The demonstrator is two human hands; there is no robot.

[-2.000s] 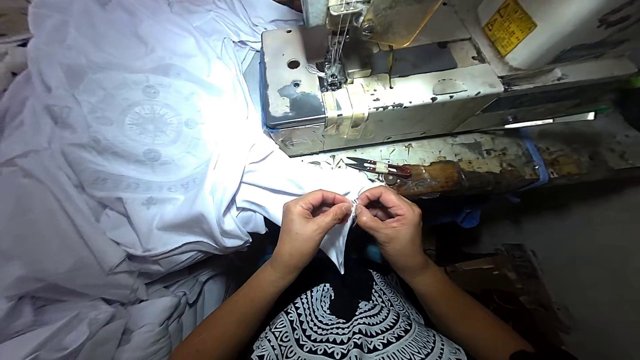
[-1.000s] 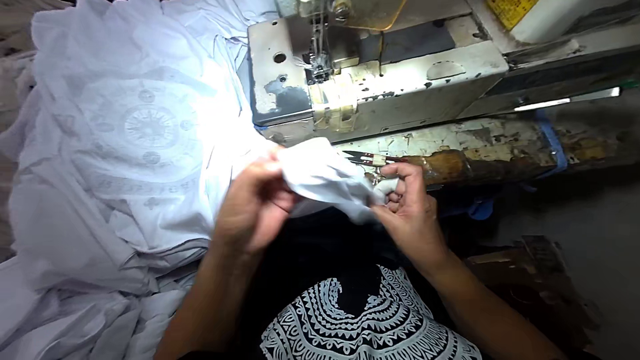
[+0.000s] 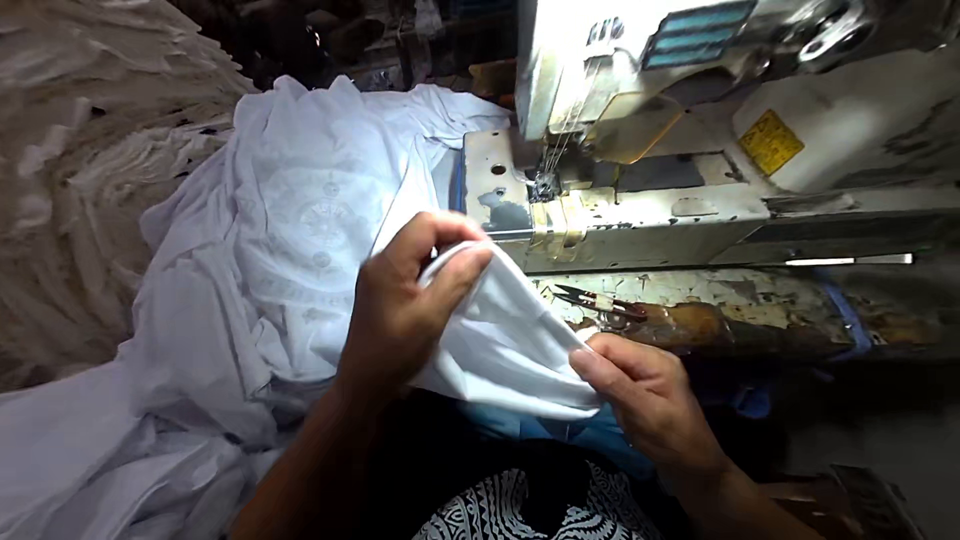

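White knit fabric [image 3: 510, 345] is stretched between my two hands, its folded edge running down from left to right. My left hand [image 3: 409, 292] pinches that edge between thumb and fingers at the upper left. Lower right, my right hand [image 3: 637, 382] grips the edge's other end. More of the white cloth, with a faint round print [image 3: 326, 217], lies heaped to the left. Behind my hands is an industrial sewing machine [image 3: 637, 225]; its presser foot [image 3: 544, 186] holds no cloth that I can see. Thread snips [image 3: 600, 301] lie on the worn table edge just beyond my right hand.
Piled cream fabric [image 3: 127, 195] fills the far left. A blue strap [image 3: 847, 315] wraps the table edge at right. The machine bed's corner [image 3: 499, 232] stands close beyond my left hand. A dark wooden object [image 3: 862, 495] is at the lower right.
Two seconds ago my hands were close together on a small bit of the cloth; now they are apart with the edge stretched between them. The view has shifted, showing more of the machine.
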